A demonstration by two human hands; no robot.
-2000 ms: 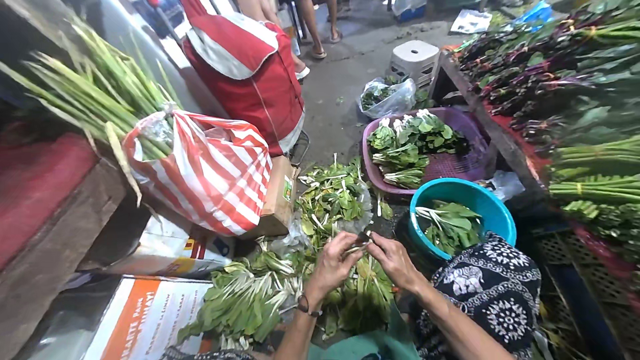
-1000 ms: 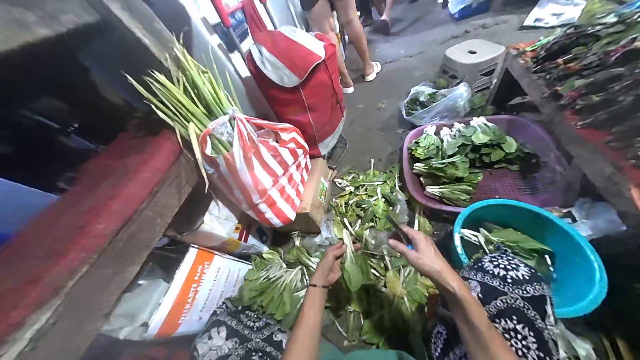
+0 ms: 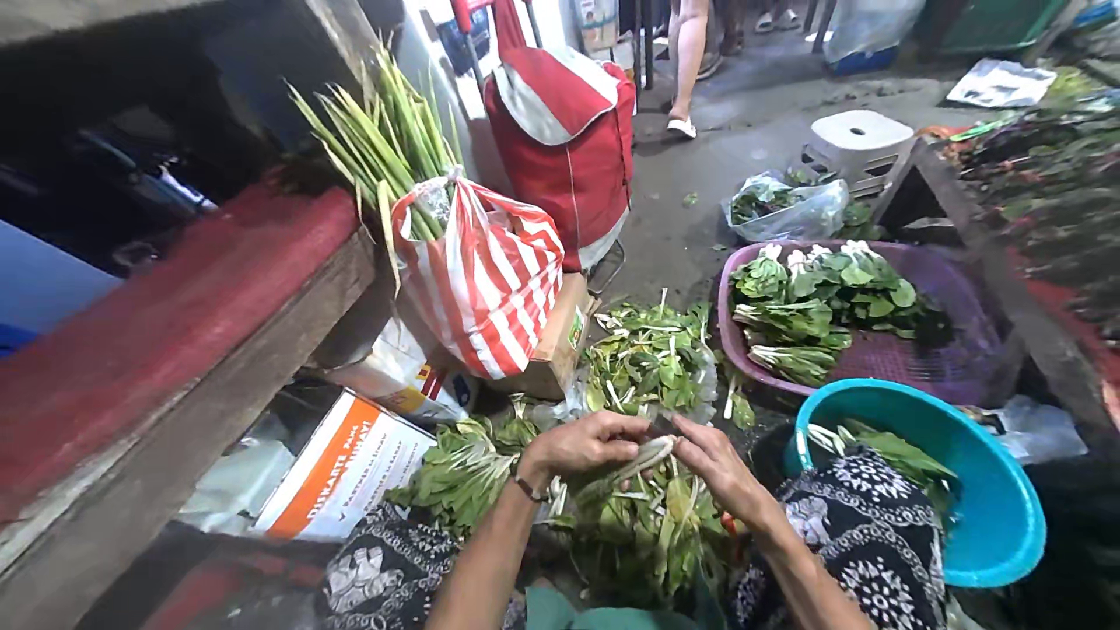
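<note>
My left hand point(image 3: 588, 444) is closed around a leafy green with a pale stalk point(image 3: 652, 452), its leaves hanging down. My right hand point(image 3: 713, 459) is at the stalk's cut end, with a small dark object, perhaps a blade, between the hands; its exact hold is hard to see. Loose leaves and stalks point(image 3: 669, 525) lie below the hands. A bunch of leafy greens point(image 3: 464, 472) lies to the left, and a heap of leaves point(image 3: 647, 354) lies beyond the hands. At the right, a teal basin point(image 3: 1006, 525) holds some greens, and a purple plastic basket point(image 3: 731, 337) holds several bundles.
A red-and-white striped bag point(image 3: 481, 271) of long green stalks leans on a cardboard box point(image 3: 556, 350). Behind it stands a red trolley bag point(image 3: 560, 149). Wooden-edged stands flank both sides. A white stool point(image 3: 859, 140), a plastic bag of greens point(image 3: 787, 210) and a person's leg point(image 3: 687, 61) are farther off.
Both hands were apart over the leaves one second ago; now they are together at a pale stalk, the left one gripping it. The passer-by's legs have shifted.
</note>
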